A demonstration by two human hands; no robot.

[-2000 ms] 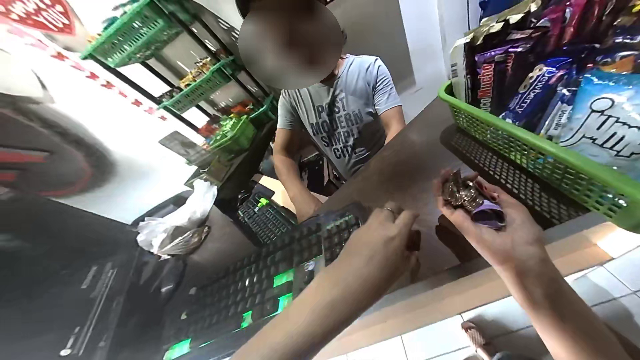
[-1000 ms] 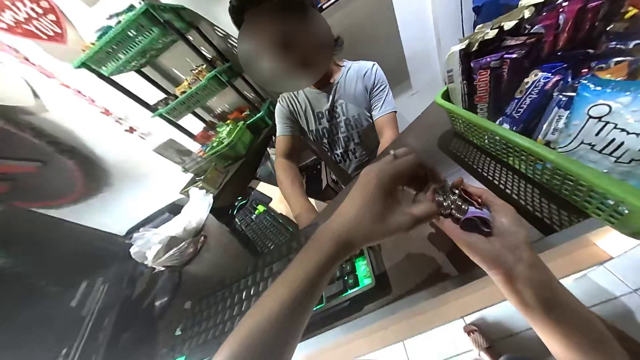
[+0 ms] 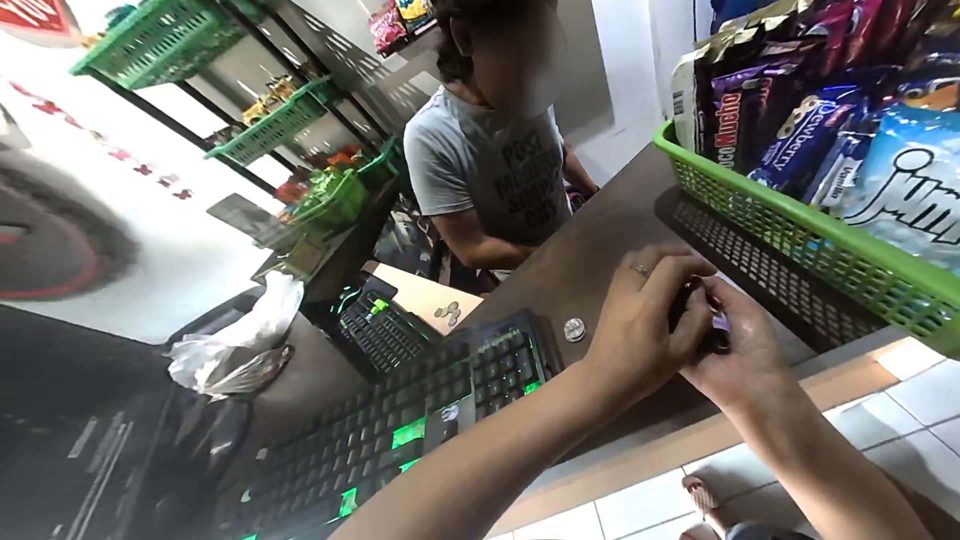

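Note:
My right hand (image 3: 739,341) is palm up with its fingers curled around a small purple and dark item (image 3: 718,322), mostly covered. Over that palm, my left hand (image 3: 656,307), with a ring on one finger, has bent fingertips touching or close to the item; whether it pinches anything is hidden. Silver coins (image 3: 574,330), apparently a small stack, lie on the dark counter left of my left hand. Several more coins (image 3: 448,312) rest on a light-coloured board beyond the keyboard. Under my left forearm, a black keyboard (image 3: 360,435) glows green.
A green plastic basket (image 3: 787,206) of packaged snacks stands at the right. Across the counter (image 3: 600,217) sits a person in a grey T-shirt (image 3: 487,157). A second keyboard (image 3: 382,334) and a white plastic bag (image 3: 232,337) are at the left, with a shelf of green baskets (image 3: 281,124) behind.
My left hand has moved right from above the counter to my right palm. The metal pieces seen there earlier are now covered. Coins now show on the counter beside the keyboard. The view has shifted.

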